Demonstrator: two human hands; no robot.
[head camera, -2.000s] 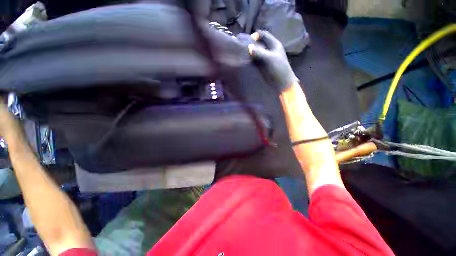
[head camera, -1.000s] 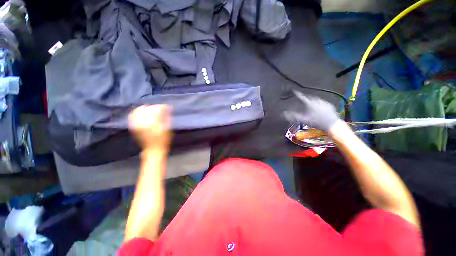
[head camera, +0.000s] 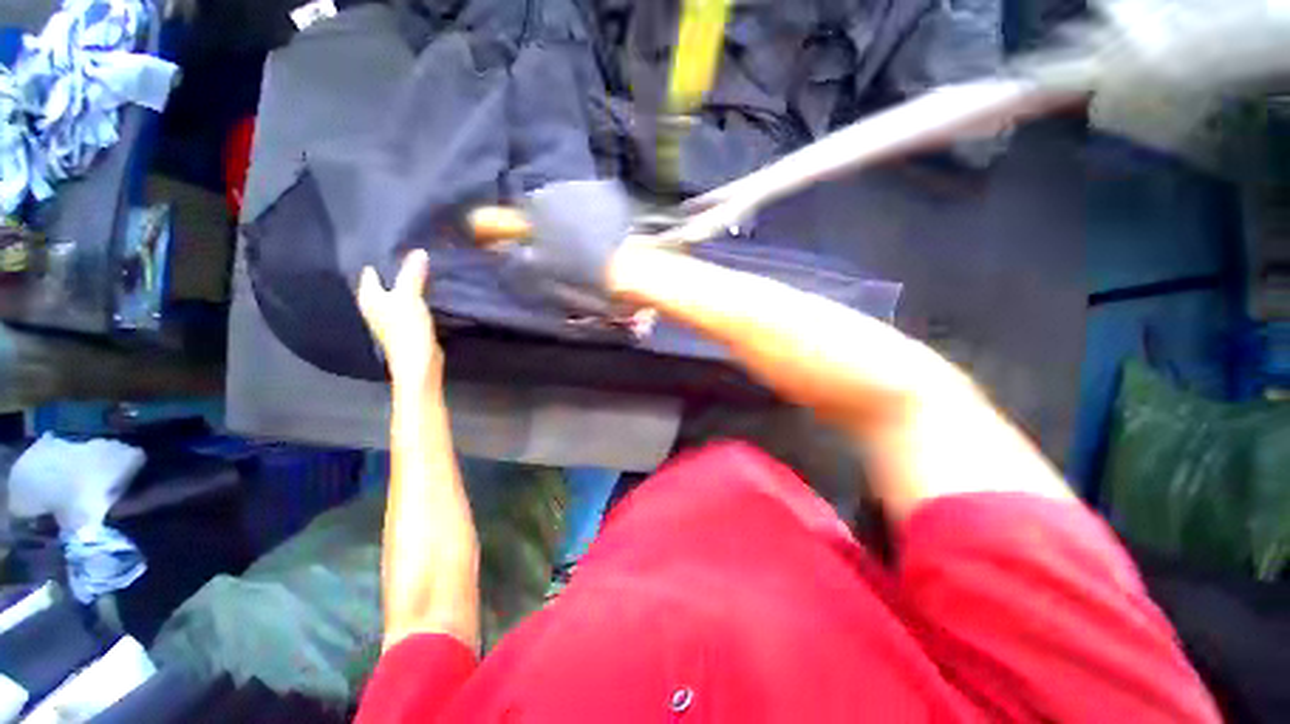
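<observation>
A dark jacket sleeve (head camera: 778, 297) lies along the top of the black padded form (head camera: 318, 318). My right hand (head camera: 577, 238), in a grey glove, is closed on the steam iron's orange-tan handle (head camera: 498, 224); the iron is blurred and its body is mostly hidden by the hand. It is over the middle of the sleeve. My bare left hand (head camera: 401, 297) is at the form's left part, thumb and fingers apart, touching the cloth; whether it pinches the cloth is unclear. The rest of the jacket (head camera: 545, 106) is heaped behind the form.
A whitish hose (head camera: 877, 135) runs from the iron to the upper right. A blurred yellow hose (head camera: 696, 54) hangs above the iron. A grey board (head camera: 601, 429) shows under the form. A green bag (head camera: 1188, 467) is at right, with pale blue cloths (head camera: 85, 106) at upper left.
My right hand has taken hold of the iron at the right and brought it left over the sleeve, hoses following. My left hand has opened, near the form's left part. The camera view has shifted.
</observation>
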